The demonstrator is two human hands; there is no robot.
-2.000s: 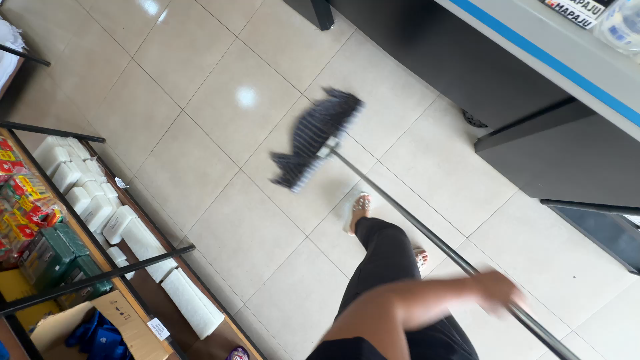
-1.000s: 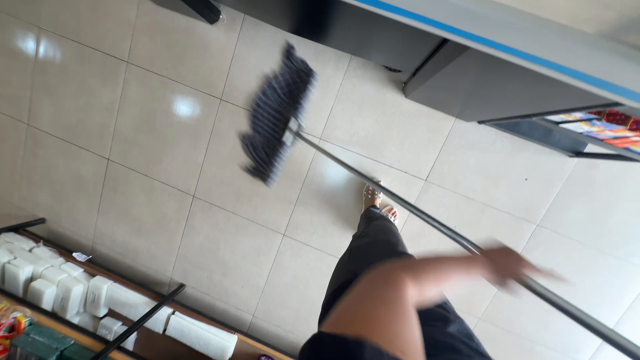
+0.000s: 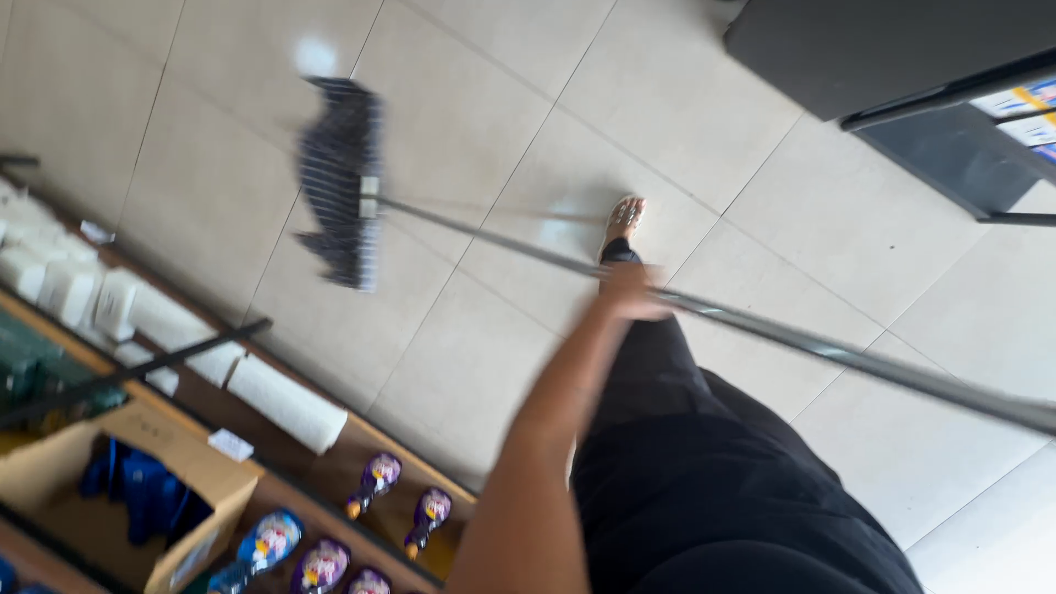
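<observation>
A long grey metal mop pole (image 3: 767, 326) runs from the middle of the view down to the right edge. My left hand (image 3: 634, 293), blurred, is closed around it just below my foot in the picture. At the far end a dark grey, pale-striped cloth mop head (image 3: 340, 186) lies spread on the tiled floor, joined to the pole by a small light clamp (image 3: 370, 198). The mop head is blurred too. My right hand is not in view; the upper end of the pole runs out of the frame.
Shelves with a wooden edge (image 3: 388, 429) hold white packs (image 3: 115, 301), white rolls (image 3: 285, 400), purple bottles (image 3: 429, 516) and a cardboard box (image 3: 177, 450) at lower left. A black rail (image 3: 198, 346) juts over the floor. A dark cabinet (image 3: 874, 49) and black rack stand at upper right. My sandalled foot (image 3: 624, 221) is on the tiles.
My left hand stays on the pole throughout. The mop head has moved away from the dark counter, towards the shelf side. The view has shifted, showing more of the shelf's bottles.
</observation>
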